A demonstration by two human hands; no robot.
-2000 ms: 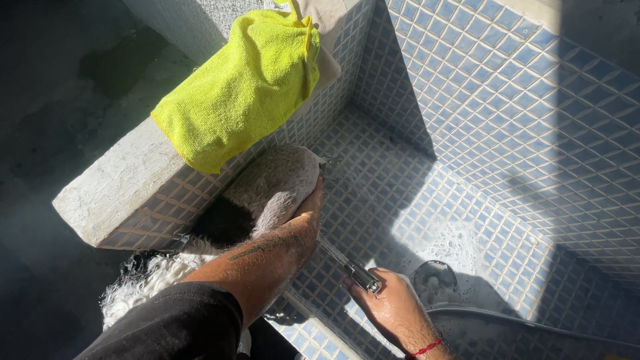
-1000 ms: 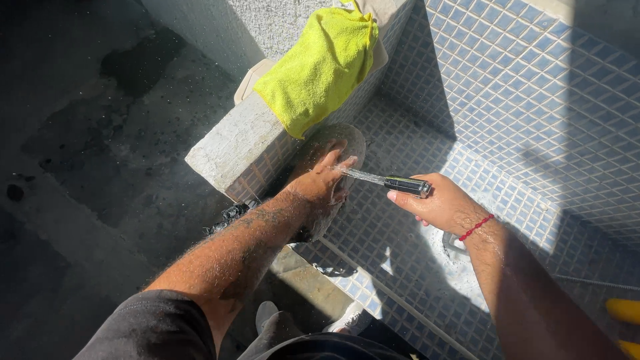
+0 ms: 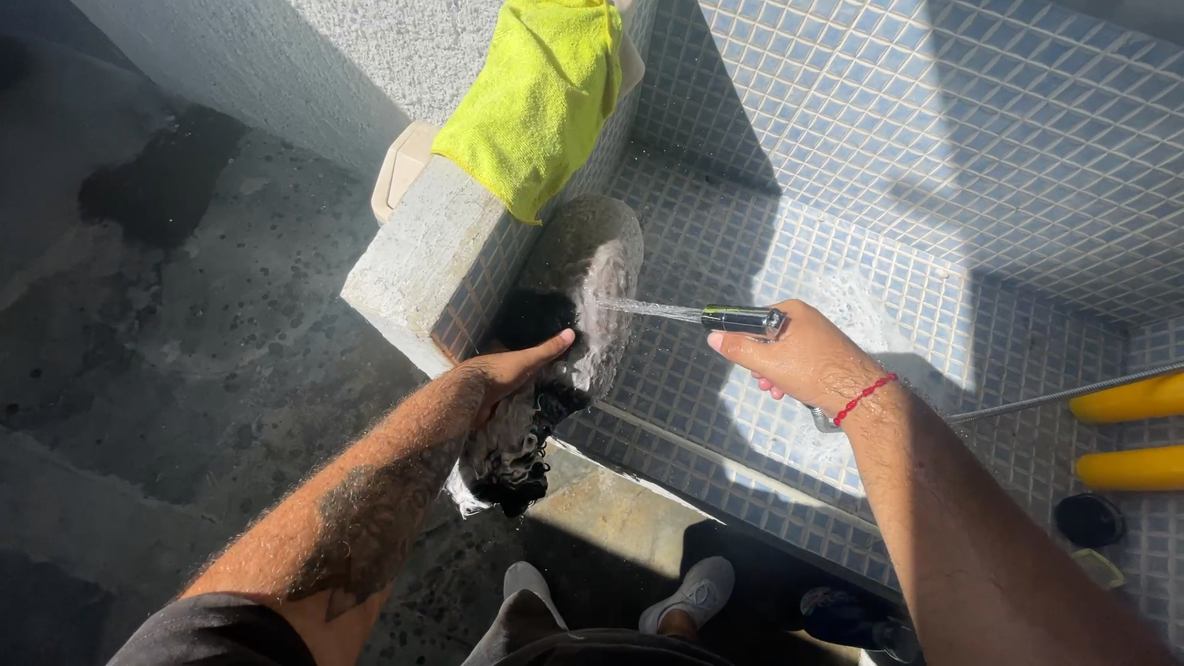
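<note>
My right hand (image 3: 809,356) holds a chrome hand sprayer (image 3: 743,320), and a jet of water runs left from it. The jet strikes the light, soaked coat of a black-and-white furry animal, seemingly a dog (image 3: 606,314), beside the low wall. My left hand (image 3: 513,370) rests against the animal's dark fur with the thumb extended; its other fingers are hidden. The animal's head is not clearly visible. Curly black and white fur hangs below my left wrist. A metal hose (image 3: 1064,396) runs from the right edge toward my right wrist.
A yellow-green microfiber cloth (image 3: 541,102) drapes over the low wall (image 3: 421,250), with a beige plastic object (image 3: 402,171) behind it. Blue tiles (image 3: 832,222) line the basin, where suds lie. Yellow cylindrical things (image 3: 1133,470) and a dark round object (image 3: 1089,520) are at right.
My left hand has shifted from the top of the wet coat to its lower left side. Water sprays in the last two frames; two seconds ago the sprayer pointed up-left near my left hand.
</note>
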